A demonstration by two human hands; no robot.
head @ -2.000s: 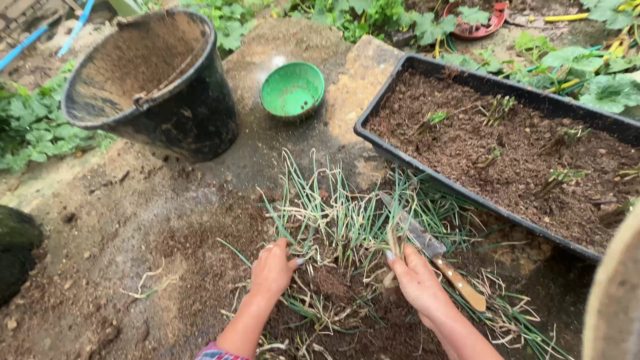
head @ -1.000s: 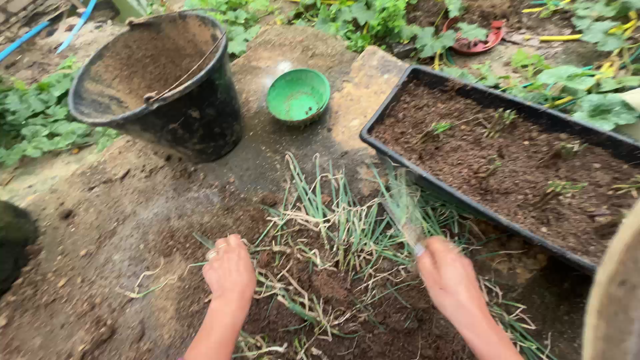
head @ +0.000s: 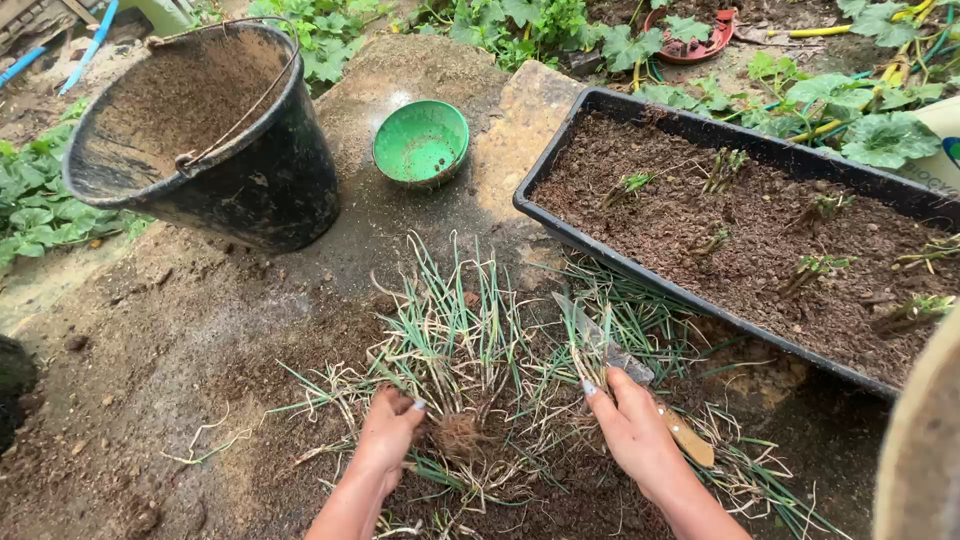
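A clump of green onion-like plants (head: pixel 465 337) lies on the soil between my hands, its roots toward me. My left hand (head: pixel 391 431) touches the stems and roots at the clump's left side; its grip is partly hidden. In my right hand (head: pixel 626 420) is a small bunch of the plants (head: pixel 589 356), pinched between thumb and fingers. A knife (head: pixel 686 435) with a wooden handle lies on the ground beneath and beside that hand, its blade pointing up and left. More cut greens (head: pixel 645 315) lie along the planter.
A black rectangular planter (head: pixel 645 270) holds soil with several short plant clumps. At the upper left a black bucket (head: pixel 300 165) leans, soil inside. A green bowl (head: pixel 420 142) stands between them. A pale rounded edge (head: pixel 919 450) rises at the lower right. Leafy vines (head: pixel 885 139) grow behind.
My left hand has moved right, back to the clump, since one second ago. My right hand now shows a small bunch in its fingers.
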